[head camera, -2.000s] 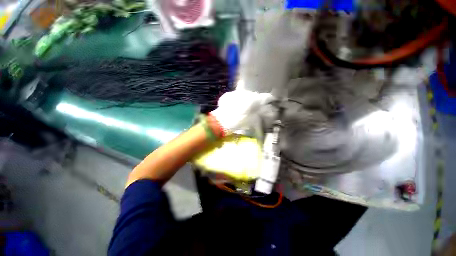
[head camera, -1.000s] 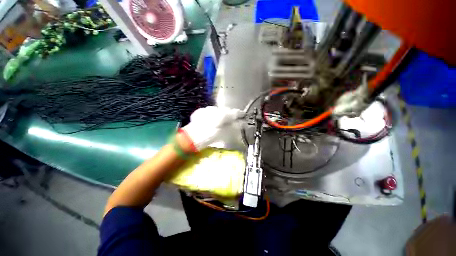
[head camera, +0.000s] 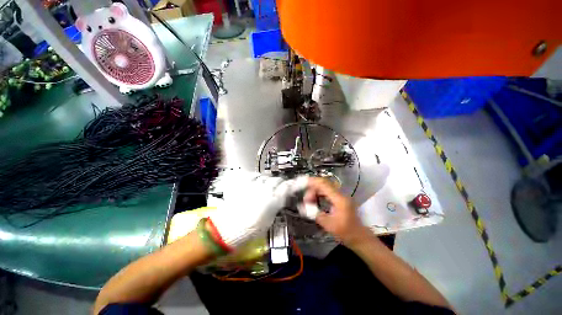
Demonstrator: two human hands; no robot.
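My left hand (head camera: 249, 200), in a white knit glove with a red and green cuff, reaches over the front left of the machine. My right hand (head camera: 333, 212) is bare, its fingers bent and touching or nearly touching the glove's fingertips. Both are blurred; something small and dark shows between them, but I cannot tell what it is or which hand holds it. The round turntable disc (head camera: 308, 132) lies just beyond my hands, with metal posts and forks (head camera: 285, 160) standing on it. The silver slide (head camera: 279, 240) runs towards me below the glove.
A heap of black cables (head camera: 111, 157) lies on the green table (head camera: 55, 243) at left, near a pink-and-white fan (head camera: 123, 52). An orange cover (head camera: 407, 37) hangs at top right. A red knob (head camera: 421, 202) sits at the machine's right front. A yellow pad (head camera: 185, 224) is under my left forearm.
My right hand has come from the dark hoops at the right to my left hand. The orange-and-black hoops are gone from over the disc. The view has shifted, showing more of the orange cover.
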